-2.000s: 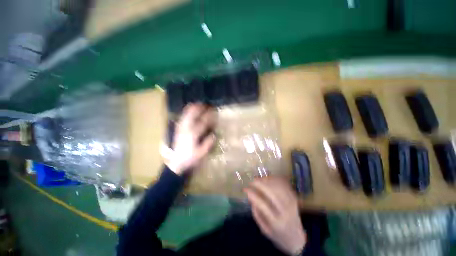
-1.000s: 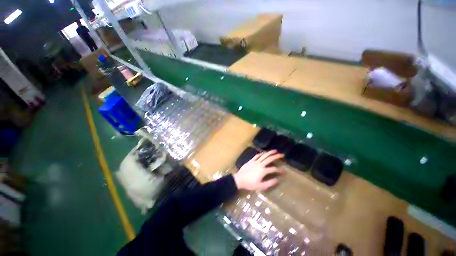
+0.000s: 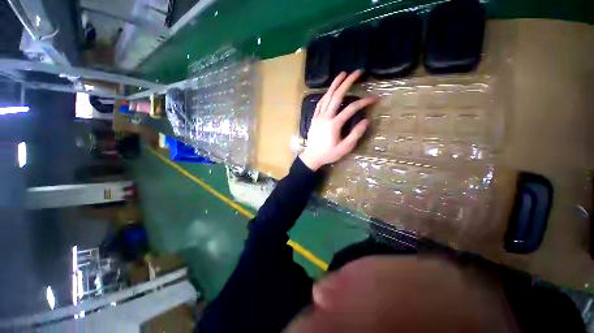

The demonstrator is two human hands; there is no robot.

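Observation:
Several black cases (image 3: 394, 44) stand in a row along the far edge of the clear blister tray (image 3: 430, 123). Another black case (image 3: 311, 106) lies in the second row, partly hidden under my left hand (image 3: 332, 127). That hand is spread, with its fingertips over this case and near the far row. The tray's other pockets show as glinting clear plastic. My right hand (image 3: 410, 296) is very close to the camera at the bottom edge, large, blurred and cut off; its fingers and anything in it cannot be made out.
A loose black half (image 3: 530, 213) lies on the brown cardboard (image 3: 557, 123) right of the tray. A black edge shows at the right rim. Stacked empty blister trays (image 3: 218, 107) are at the bench's far left end. The green conveyor (image 3: 280, 32) runs beyond. Green floor with a yellow line lies lower left.
The view has swung back down and closer to the tray. My left hand is still spread over the case in the second row. My right hand has come into view near the camera.

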